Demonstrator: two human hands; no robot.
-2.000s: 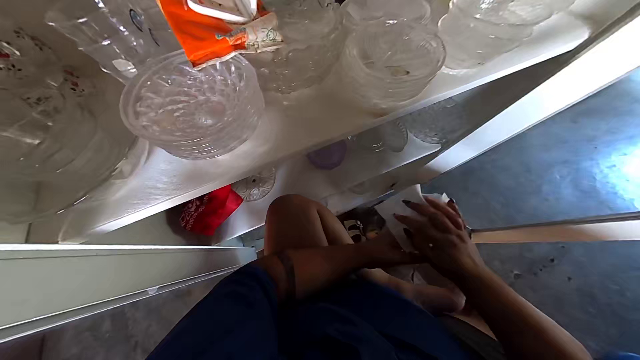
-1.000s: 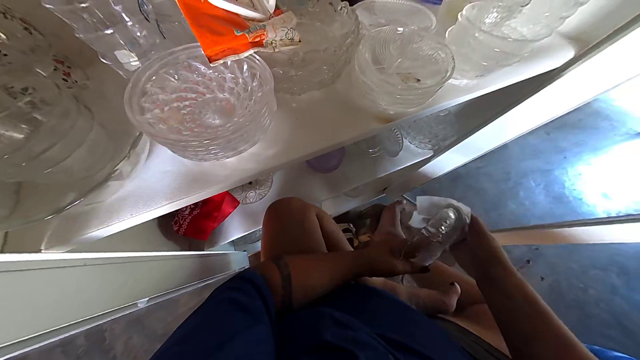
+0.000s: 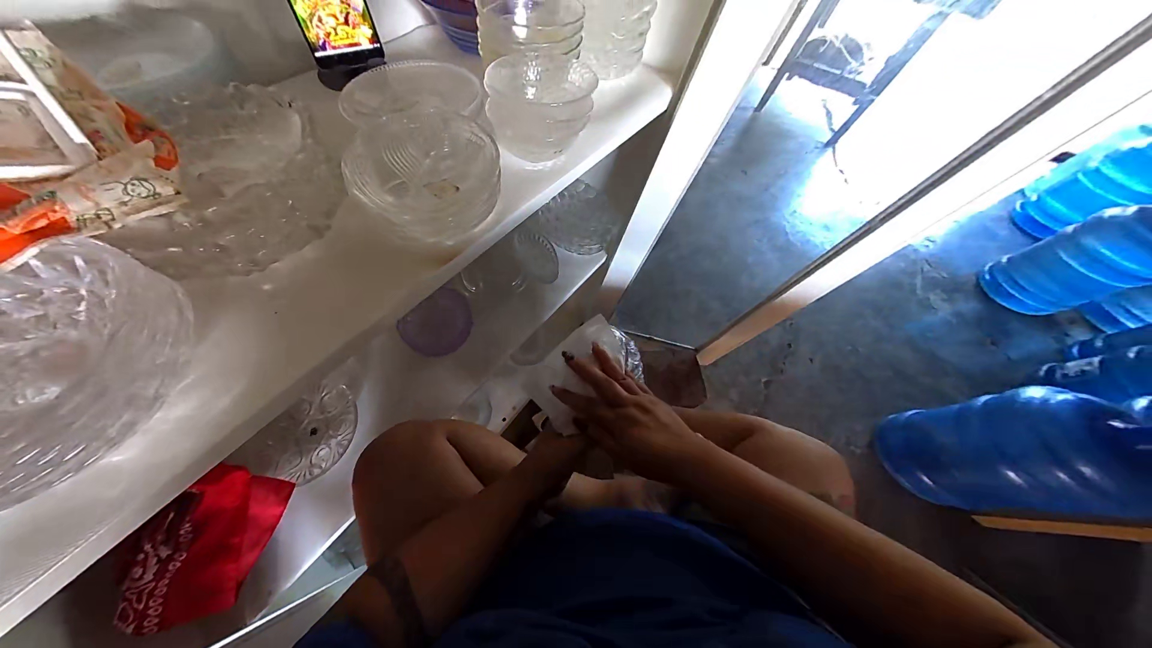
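Observation:
Low between my knees, my right hand [image 3: 625,409] lies over a white cloth or tissue [image 3: 569,369], its fingers spread and pressed against it. A clear, ridged glass vessel [image 3: 630,353] shows past the cloth's right edge; the rest of it is covered. My left hand [image 3: 560,459] is underneath at the near side, supporting the vessel, with its fingers mostly hidden. Stacked clear glass bowls [image 3: 427,175] stand on the upper white shelf, beyond and left of my hands. A purple glass dish [image 3: 436,321] sits on the shelf below.
The shelf edge [image 3: 360,337] runs diagonally past my left knee. A big stack of cut-glass bowls [image 3: 81,360] is at left, with a red printed cloth [image 3: 207,549] below. A lit phone [image 3: 337,36] stands behind. At right are a door frame [image 3: 900,211] and large blue water bottles [image 3: 1017,450].
The view has swung right. One second ago the glass vessel showed in my left hand, with white material at my right; now the cloth and my right hand cover most of it.

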